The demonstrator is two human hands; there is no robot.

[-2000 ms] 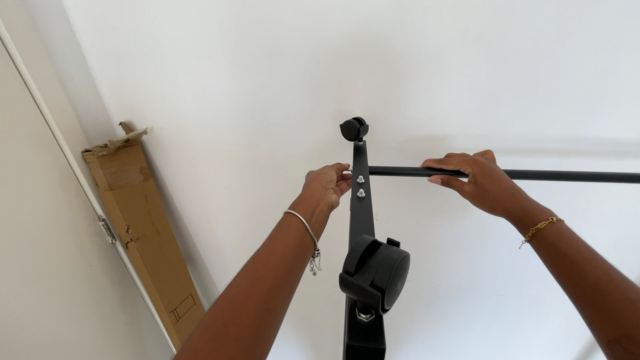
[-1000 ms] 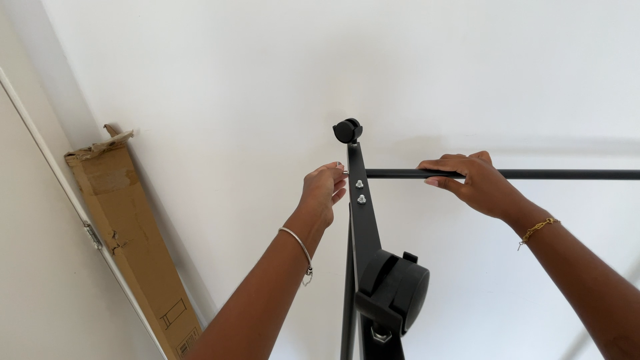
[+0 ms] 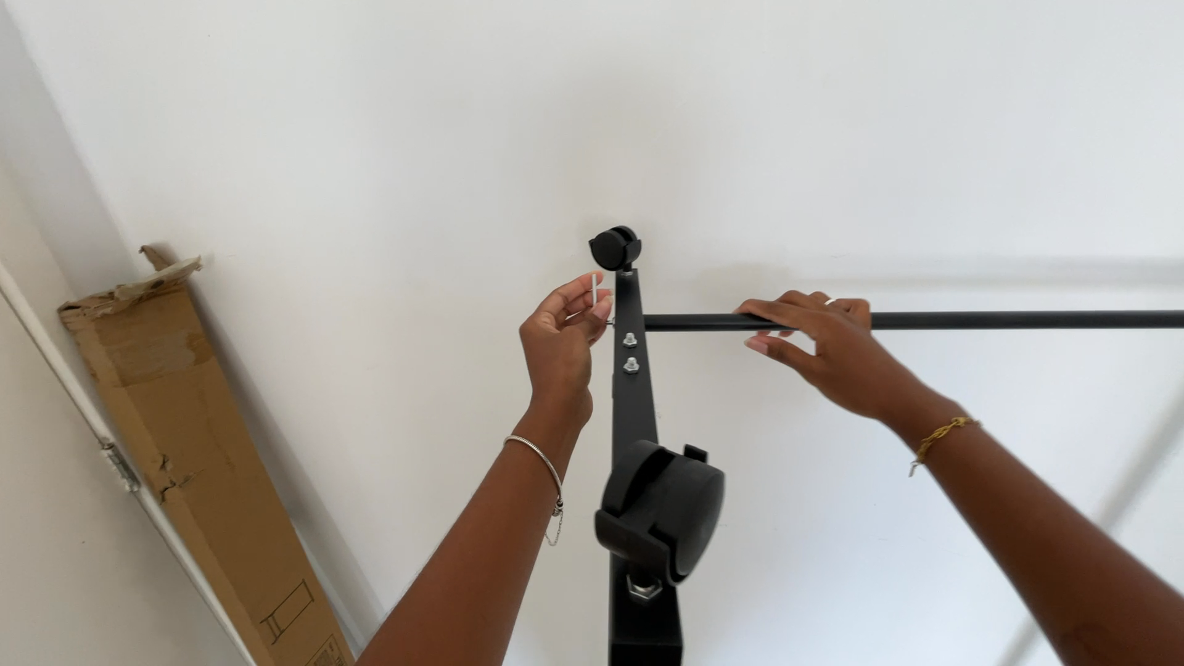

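My left hand (image 3: 566,338) pinches a small light-coloured rod, perhaps a hex key (image 3: 594,289), at the left side of a black metal bar (image 3: 631,407). A screw tip shows beside those fingertips, at the bar's edge. My right hand (image 3: 823,347) is wrapped over a thin black metal tube (image 3: 1017,320), which meets the bar from the right. Two bolts with nuts (image 3: 631,352) stick out of the bar just below that joint. A black caster wheel (image 3: 616,248) tops the bar's far end, and a larger, nearer caster (image 3: 661,511) sits on its near end above a hex nut (image 3: 644,587).
A tall, torn cardboard box (image 3: 194,435) leans at the left against the white wall (image 3: 416,166). Beside it runs a white door edge with a metal hinge (image 3: 120,465). The black tube reaches out of view at the right.
My left fingers have shifted, and the light rod now stands upright between them. My right hand keeps its hold on the tube. The near caster's place in view has varied slightly.
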